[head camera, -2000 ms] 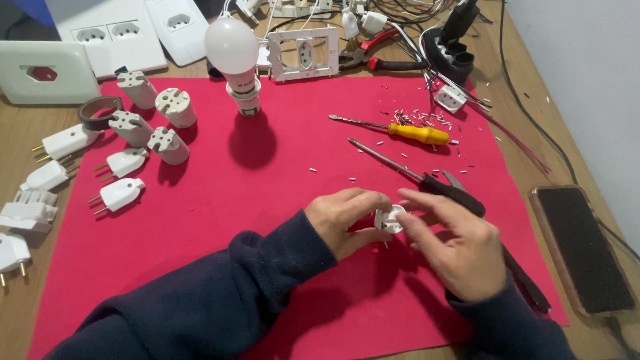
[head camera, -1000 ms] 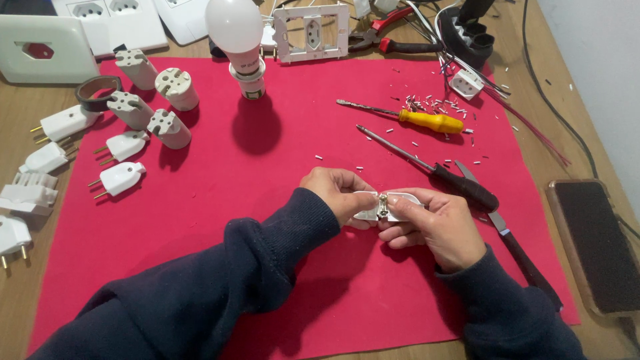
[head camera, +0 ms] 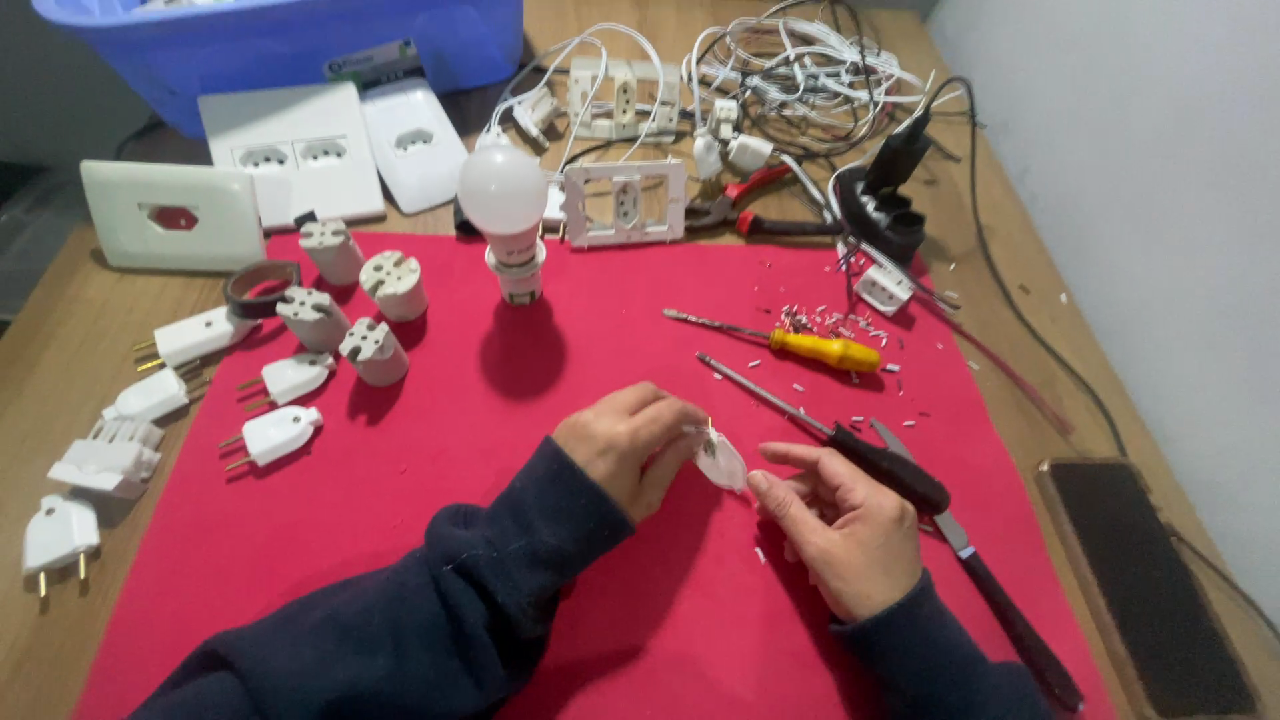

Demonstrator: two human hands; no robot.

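My left hand [head camera: 635,445], over the middle of the red mat [head camera: 640,640], pinches a small white plastic plug [head camera: 720,462] with brass-coloured metal showing at its upper end. Just right of the plug, my right hand [head camera: 845,525] has its fingers apart, its thumb and forefinger close to the plug's lower end; nothing is seen held in it. Beyond my right hand lies a black-handled screwdriver [head camera: 890,468], with a black-handled knife [head camera: 1010,610] beside it. A screwdriver with a yellow handle [head camera: 825,350] lies farther back, near scattered bits of wire insulation [head camera: 830,322].
White plugs [head camera: 280,435] and round sockets [head camera: 375,352] stand or lie at left. An LED bulb in a holder [head camera: 503,190], a socket frame [head camera: 625,205], red-handled pliers [head camera: 790,226], tangled cables [head camera: 800,75] and a blue bin [head camera: 290,50] are behind. A phone [head camera: 1145,590] lies at right.
A second ago both hands held the plug's white parts side by side; now my right hand is off them and my left hand alone holds the plug, tilted. The view takes in more of the table's back.
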